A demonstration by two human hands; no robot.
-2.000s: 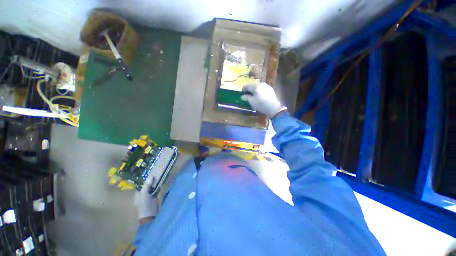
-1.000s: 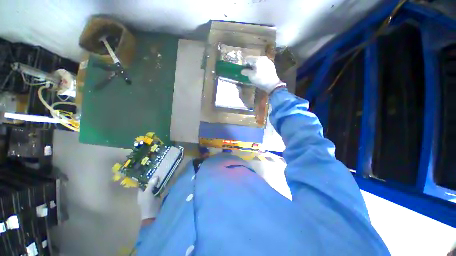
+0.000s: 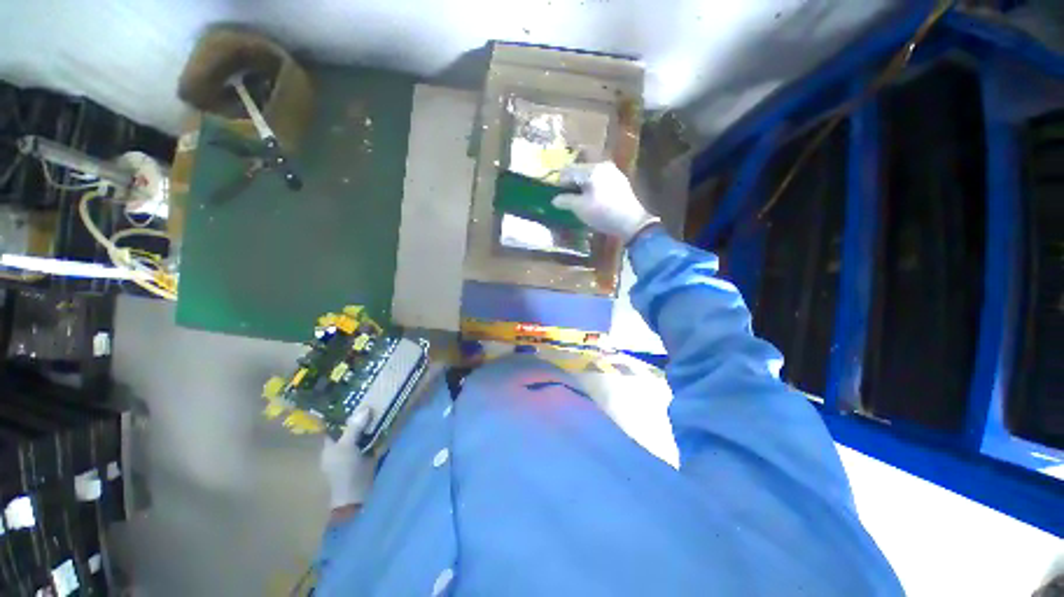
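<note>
My right hand (image 3: 603, 199), in a white glove, grips the right end of a plain green rectangle (image 3: 531, 199), which lies across the middle of the shiny bath in the solder pot (image 3: 495, 251). Silver shows on both sides of it, with a yellowish skin (image 3: 561, 157) on the far side. My left hand (image 3: 345, 462), in a white glove, holds a green circuit board (image 3: 344, 376) by its near edge, low at the left front. The board has yellow tape tabs and a pale strip along its right side.
A brown open container (image 3: 195, 72) stands at the back left with a long handle (image 3: 253, 113) leaning out. A dark forked tool (image 3: 247, 167) lies on the green mat (image 3: 303, 259). Yellowish tubing (image 3: 113, 243) is farther left. A blue rack (image 3: 858, 257) is at the right.
My right hand moved the green rectangle from the bath's near end to its far part, then partly back towards me. The left hand and circuit board shifted only slightly.
</note>
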